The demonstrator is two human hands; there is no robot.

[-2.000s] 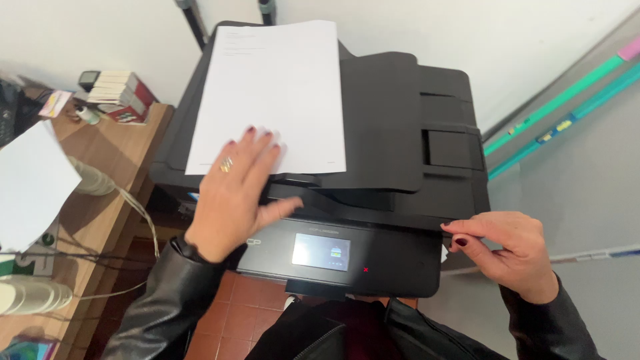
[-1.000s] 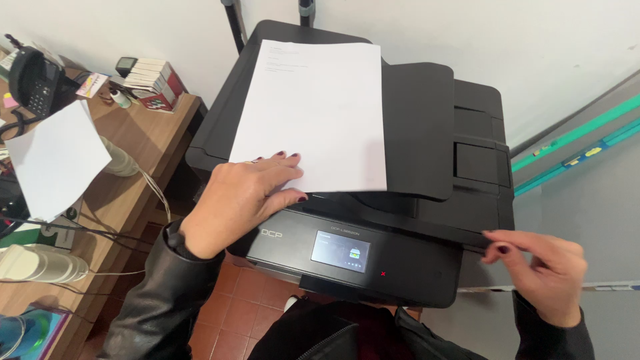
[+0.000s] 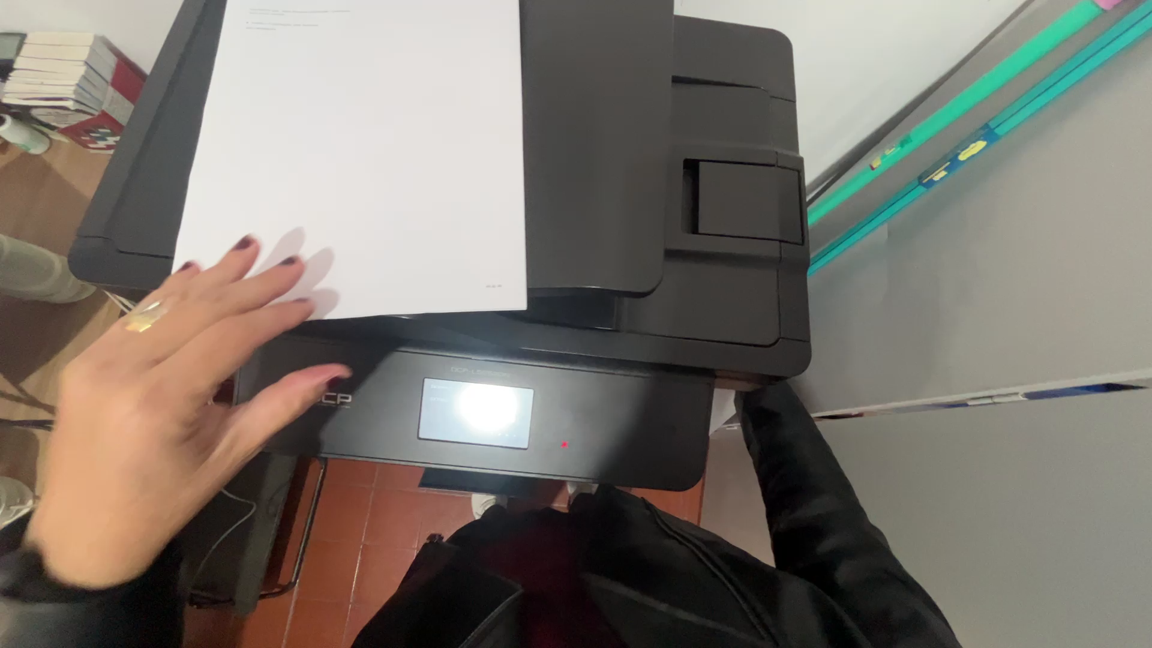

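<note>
A black multifunction printer (image 3: 594,162) fills the middle of the head view. White paper with a few printed lines (image 3: 378,162) lies on top of its lid. My left hand (image 3: 171,387), fingers spread, is at the paper's lower left corner and holds nothing; whether the fingertips touch the sheet cannot be told. Below the paper, the control panel (image 3: 630,414) has a lit touchscreen (image 3: 475,413) and a small red light. My right sleeve (image 3: 801,486) reaches to the printer's right side, where the hand is hidden beneath the edge. A bit of white shows beside that sleeve.
At the left, a wooden desk (image 3: 45,180) bears a stack of small boxes or books (image 3: 63,72), a small white bottle (image 3: 22,133) and cables. Green and teal long packages (image 3: 954,162) lean at the right by a grey panel (image 3: 990,504). The floor has red tiles (image 3: 337,558).
My right hand has gone from the printer's right front edge to out of sight at its side. My left hand's fingers are now more spread at the paper's corner. The view has shifted closer.
</note>
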